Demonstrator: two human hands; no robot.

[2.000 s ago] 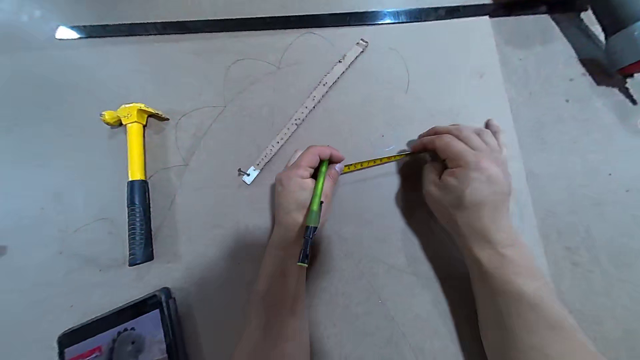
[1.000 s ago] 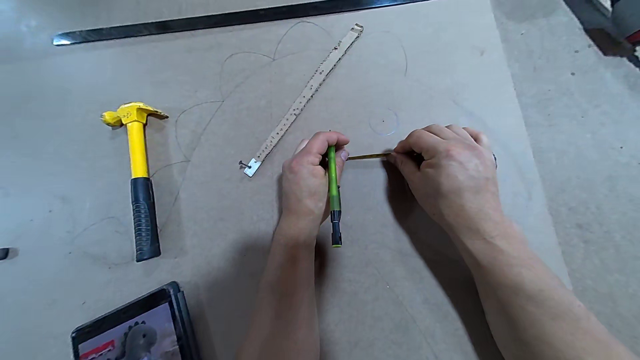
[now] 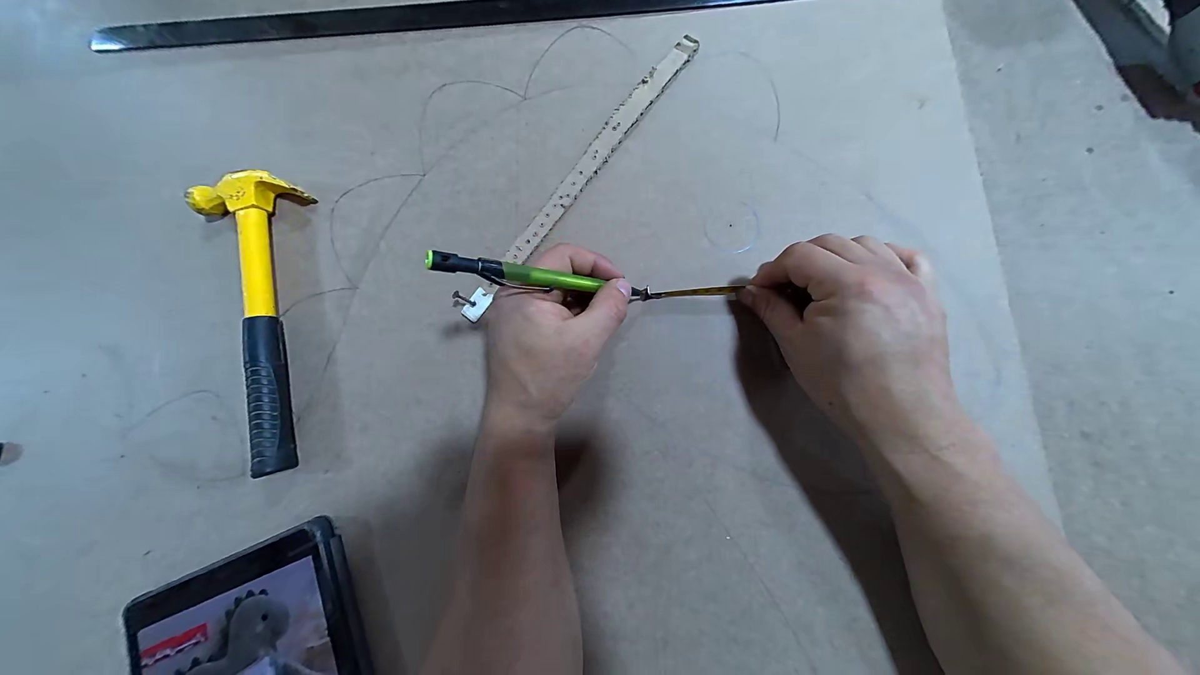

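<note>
My left hand (image 3: 558, 337) grips a green and black marker or mechanical pencil (image 3: 553, 278), its tip pointing right at the near end of a short yellow measuring strip (image 3: 694, 292). The far end of that strip is pinched between thumb and fingers of my right hand (image 3: 848, 314). Both hands are low over a large sheet (image 3: 656, 525) with faint pencilled curves. Just beyond my left hand, a worn white perforated metal strip (image 3: 600, 150) lies diagonally, with a nail (image 3: 461, 298) at its lower end.
A yellow claw hammer (image 3: 258, 272) with a black grip lies at left. A tablet (image 3: 234, 609) showing a toy dinosaur sits at lower left. A long black metal bar (image 3: 422, 19) runs along the top. Concrete floor (image 3: 1106, 309) shows right of the sheet's edge.
The pen in my left hand has swung from pointing its back end toward me to lying nearly level, back end to the left. My right hand still pinches the measuring strip.
</note>
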